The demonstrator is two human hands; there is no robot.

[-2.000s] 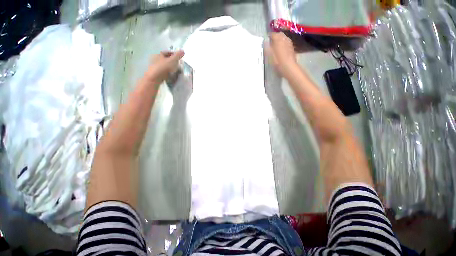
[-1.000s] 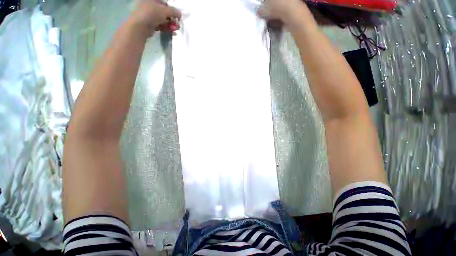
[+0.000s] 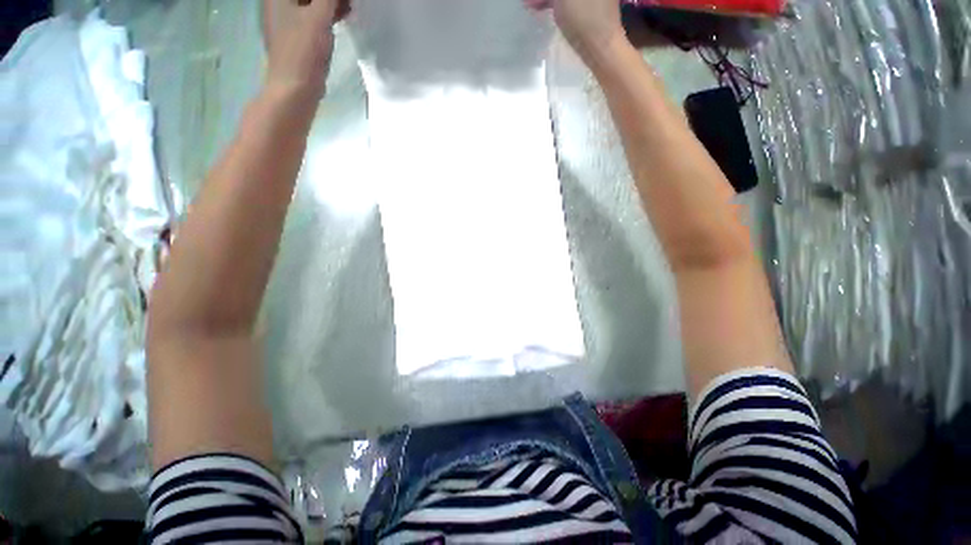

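A white shirt (image 3: pixel 474 224) lies as a long narrow strip on the grey-green table in front of me. Its near end shows a slightly curved hem edge close to the table's front. Its far part is raised and looks grey, cut off by the top edge. My left hand (image 3: pixel 303 37) is at the upper left corner of the raised part, fingers partly cut off by the frame. My right hand (image 3: pixel 580 21) is at the upper right corner, fingertips at the cloth, also near the frame's top edge.
A heap of white cloth (image 3: pixel 80 245) lies at the left. Stacked shiny bagged shirts (image 3: pixel 862 213) stand at the right. A black phone (image 3: pixel 723 138) with a cord lies beside them. A red-edged pack (image 3: pixel 724 5) is at the top right. The table's front edge (image 3: pixel 341 431) is near my body.
The shirt has moved away from me, and its near end now lies on the table. Its far part is now lifted between my hands.
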